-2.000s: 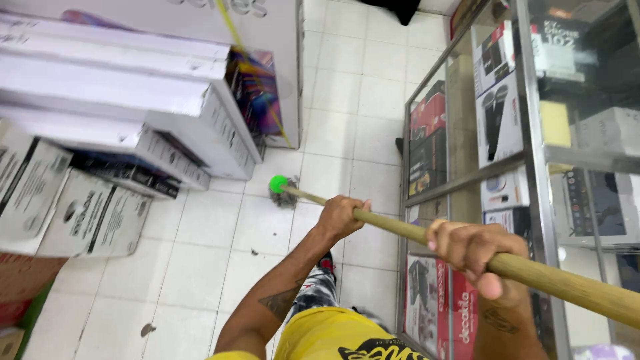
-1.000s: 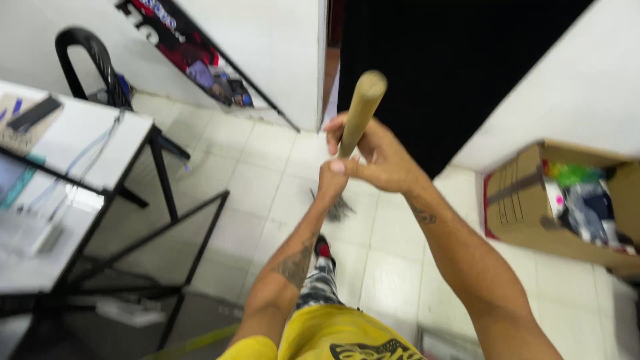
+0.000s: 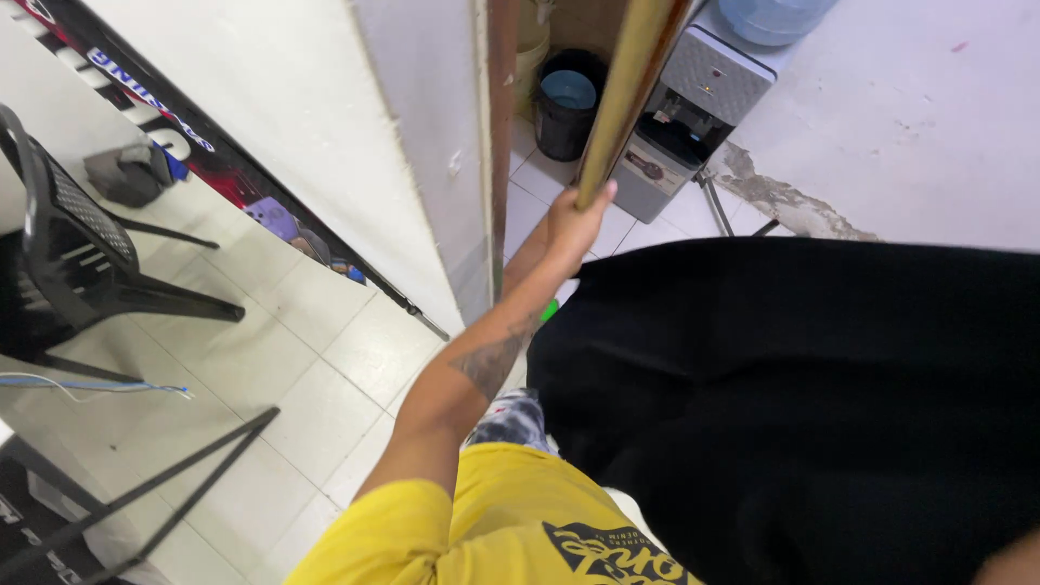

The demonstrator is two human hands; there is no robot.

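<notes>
My left hand (image 3: 575, 226) is closed around the lower visible part of a long wooden pole (image 3: 621, 101), which rises to the top edge. Below the tattooed forearm a small green part (image 3: 550, 310) shows, like the green head fitting seen earlier; the rest of the head is hidden. A large black cloth curtain (image 3: 780, 366) spreads over the right side, close to my forearm. A blurred patch of skin sits in the bottom right corner, probably my right hand or arm; its fingers cannot be made out. More skin shows behind my left wrist, unclear whose part.
A wall end with a brown door frame (image 3: 497, 146) stands left of the pole. Beyond the opening are a black bucket (image 3: 561, 134) and a water dispenser (image 3: 691, 106). At left are a black plastic chair (image 3: 89, 252), a leaning banner (image 3: 175, 122) and a black metal frame (image 3: 187, 496).
The view has moved from the shop aisle to the doorway. One second ago both hands were together on the pole; now only my left hand plainly holds it. The curtain now fills the right side.
</notes>
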